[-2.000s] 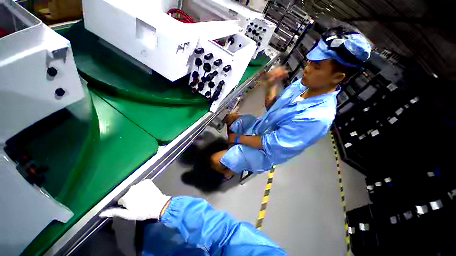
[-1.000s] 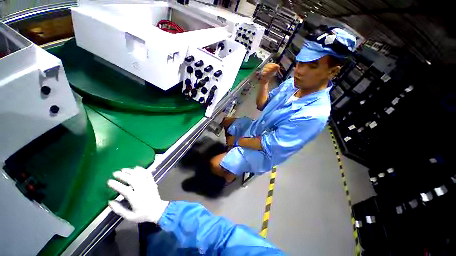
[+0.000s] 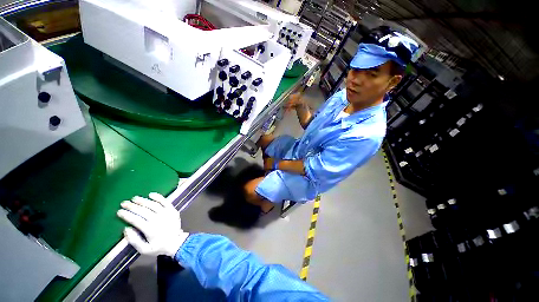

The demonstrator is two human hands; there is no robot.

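Note:
My right hand (image 3: 152, 225), in a white glove, lies palm down over the near edge of the green work surface (image 3: 139, 154) and the silver edge rail (image 3: 204, 177). Its fingers point left, a little apart, and hold nothing. The blue sleeve runs to the lower right. My left hand is not in view. At left is a white enclosure housing (image 3: 35, 124) with two black knobs, cut off by the picture's edge. Its underside and the dark red-and-black parts there are in shadow.
A second white enclosure (image 3: 159, 53) with red cables and many black connectors (image 3: 233, 88) lies farther up the line on a round green plate. A person in blue (image 3: 343, 130) sits beside the rail. Dark racks (image 3: 473, 194) stand at right, beyond yellow-and-black floor tape (image 3: 310, 239).
My right hand has turned from gripping along the rail to lying flatter, fingers over the green surface. The view has shifted slightly. The seated person's raised hand went up, then came down.

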